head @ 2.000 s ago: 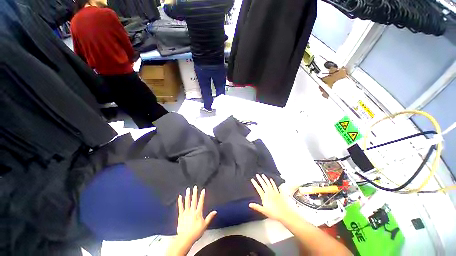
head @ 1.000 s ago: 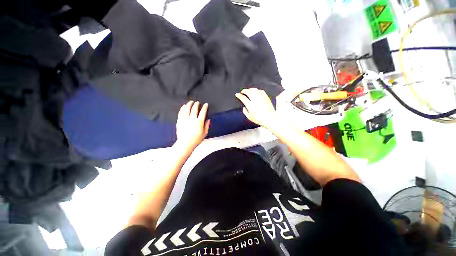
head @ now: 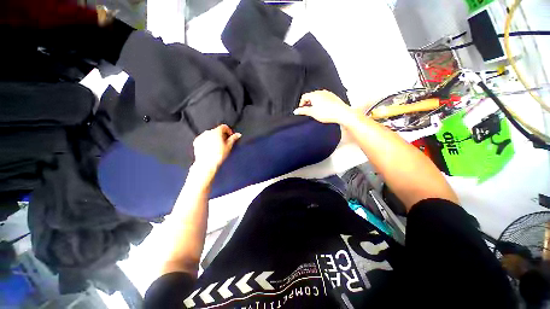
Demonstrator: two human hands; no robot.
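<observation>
A dark grey suit jacket (head: 175, 78) lies rumpled over the back part of the navy padded board (head: 271, 154), with a button showing near its left side. My left hand (head: 211, 145) pinches the jacket's near edge at the middle of the board. My right hand (head: 325, 107) pinches the same edge farther right, near the board's right end. The steam iron (head: 404, 109), with its orange handle, stands on the right of the table, apart from my hands. The fingertips are partly hidden in the cloth.
Dark jackets (head: 66, 223) are heaped left of the board. A bright green bag (head: 470, 148) lies at the right, with a black hose (head: 509, 111) and yellow cable above it. A round fan (head: 527, 235) stands at the lower right. Another person's red sleeve shows at the top left.
My hands went from lying flat and spread to pinching the jacket edge. The edge has moved back, baring more of the navy board. The view has tilted down.
</observation>
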